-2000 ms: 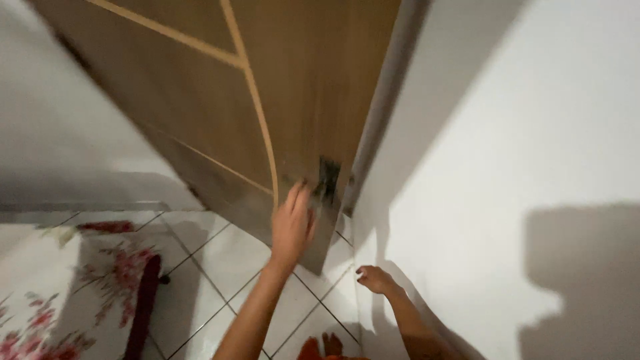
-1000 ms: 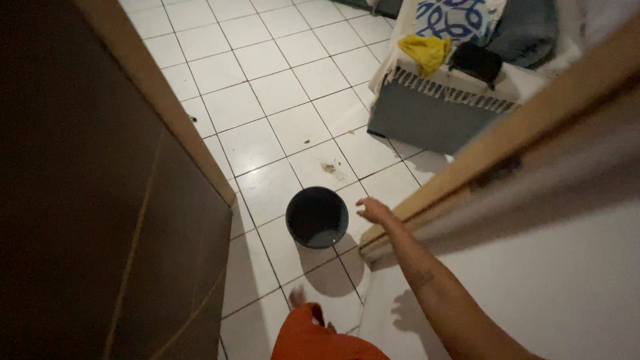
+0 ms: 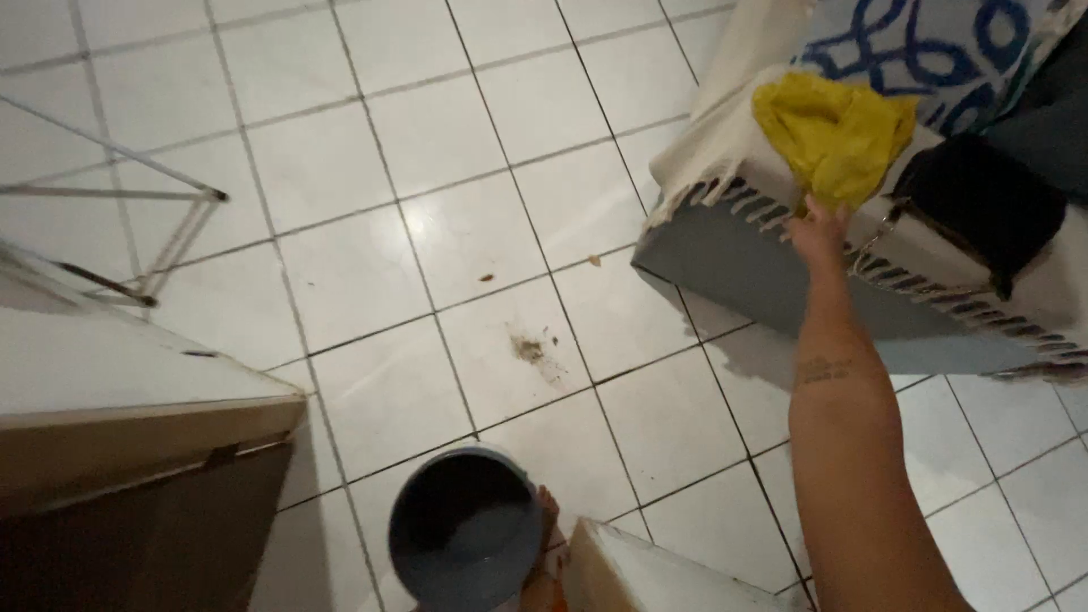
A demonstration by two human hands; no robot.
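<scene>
My right hand (image 3: 820, 229) reaches out to a crumpled yellow cloth (image 3: 833, 132) and has its fingers on the near end of it. The cloth lies on a cream fringed cover (image 3: 731, 110) over the arm of a grey sofa (image 3: 739, 272). Just right of the hand lies a black bag (image 3: 982, 204) with a chain. A dark round bucket (image 3: 466, 527) stands on the tiled floor at the bottom, beside a bare foot. My left hand is outside the view.
Dark dirt (image 3: 529, 348) and small leaf-like bits lie on the white tiles. A door (image 3: 144, 518) and its frame edge fill the lower left. Metal rack legs (image 3: 178, 195) stand at the left. A wall edge (image 3: 646, 565) juts in at the bottom. A patterned cushion (image 3: 926, 47) rests on the sofa.
My right hand was away from the yellow cloth, near the door frame, and is now at the cloth. The view has moved from a door to the room beyond. My left hand has left the view.
</scene>
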